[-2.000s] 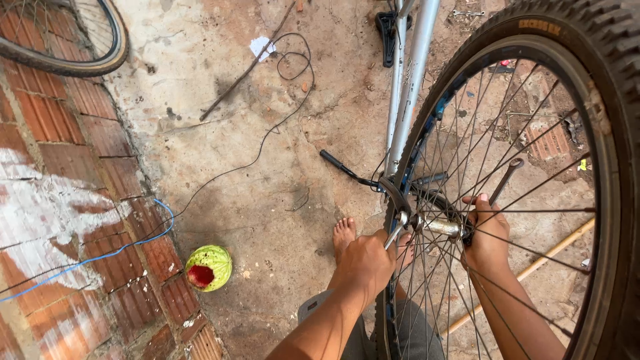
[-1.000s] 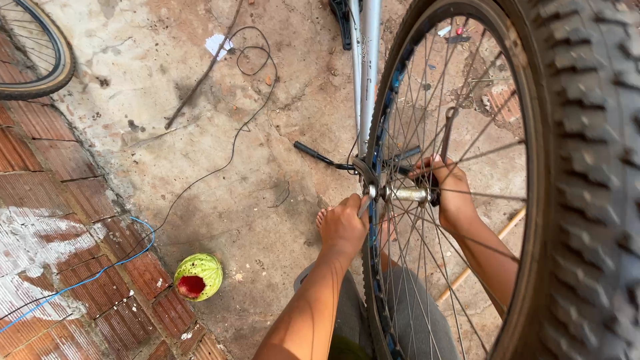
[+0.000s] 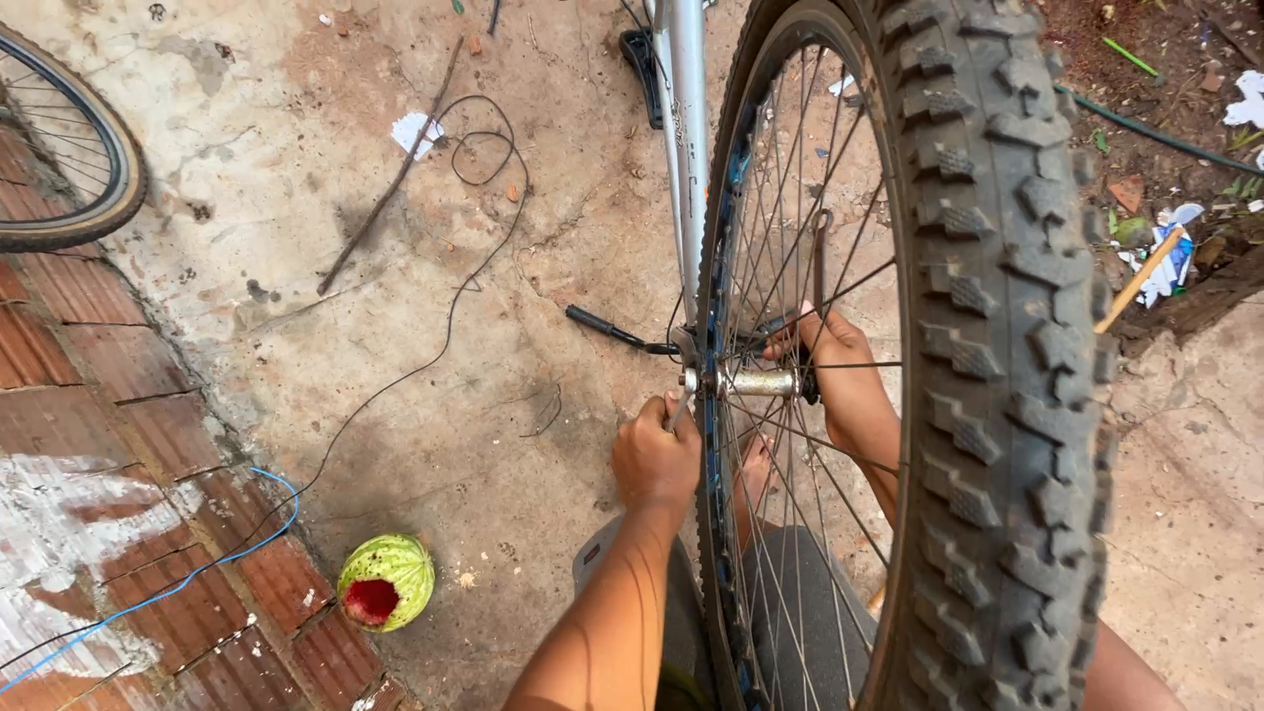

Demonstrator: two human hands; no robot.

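Note:
A bicycle wheel with a knobby tire [image 3: 997,326] stands upright before me, joined to a silver bicycle frame [image 3: 691,148]. My left hand [image 3: 657,449] is closed on a metal wrench [image 3: 679,410] whose end meets the axle nut [image 3: 689,379] on the wheel's left side. On the other side, seen through the spokes, my right hand [image 3: 839,365] is at the right end of the metal hub [image 3: 758,382]. Its fingers hold a dark wrench [image 3: 820,252] that points upward. Part of the right hand's grip is hidden by the hub and spokes.
Black handlebars [image 3: 602,326] lie low behind the wheel. A second bicycle wheel [image 3: 118,188] is at upper left by a hollow-brick surface [image 3: 128,355]. On the concrete are an opened watermelon [image 3: 387,583], a thin black cable [image 3: 444,341] and a stick [image 3: 395,183]. Litter [image 3: 1170,262] lies at right.
The view has shifted, and the tire fills more of the right side. Both hands remain at the hub, the left with its wrench at the axle nut, now turned to a different angle.

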